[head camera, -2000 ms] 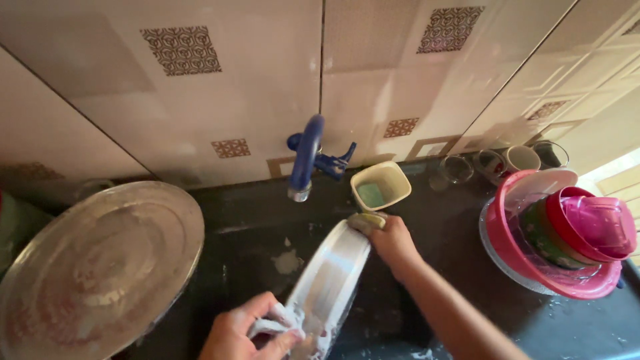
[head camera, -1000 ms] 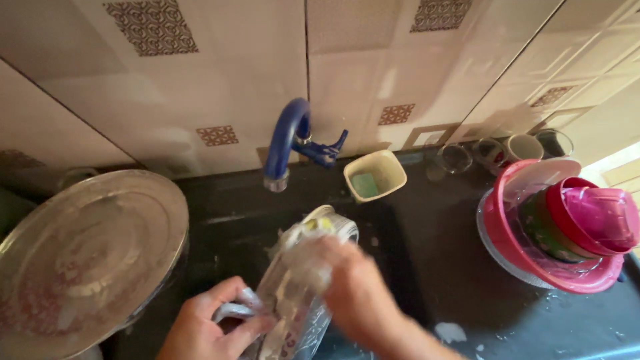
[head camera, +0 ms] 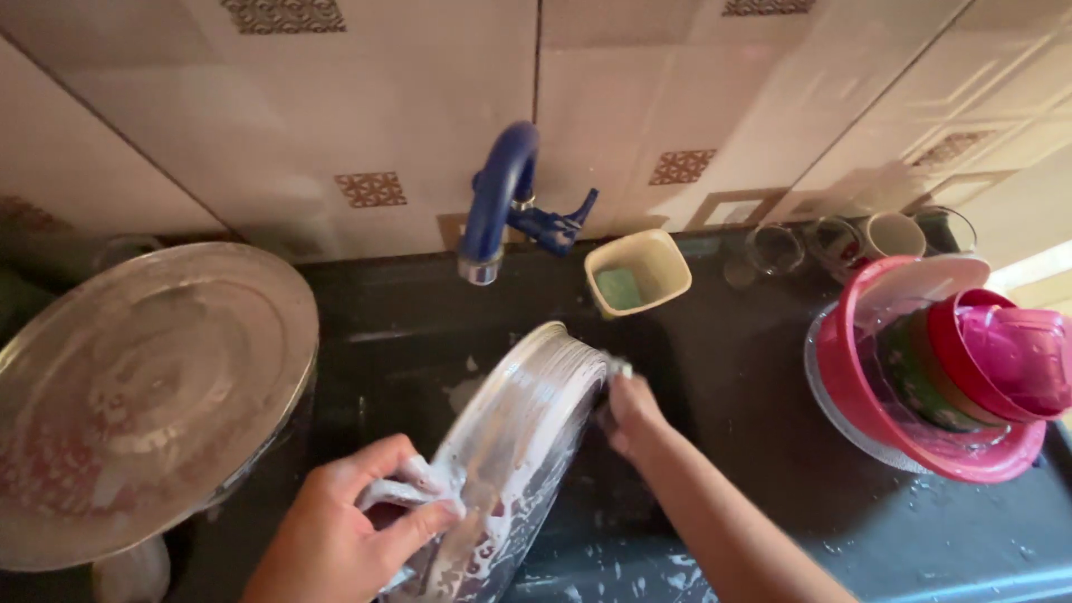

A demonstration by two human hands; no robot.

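Observation:
A soapy metal pan or pot (head camera: 511, 444) stands tilted on its side in the dark sink, its wall covered in white suds. My left hand (head camera: 360, 511), at the lower middle, pinches its near rim or handle between thumb and fingers, with foam on the fingertips. My right hand (head camera: 628, 406) is at the far right side of the vessel, blurred, with a small, pale, sudsy scrubber partly visible at the fingertips. Above stands a blue faucet (head camera: 502, 188) with no water seen running. A cream square tub (head camera: 641, 272) holding a green soap bar (head camera: 618, 289) sits behind the vessel.
At left leans a large round metal lid or tray (head camera: 159, 394) with suds on it. At right, a pink basin (head camera: 846, 360) holds stacked bowls and a pink plastic container (head camera: 1017, 352). Glasses (head camera: 775, 249) and a cup (head camera: 894, 236) line the tiled wall.
My right hand has moved from over the top of the vessel to its far right side. The vessel's side wall shows more plainly now.

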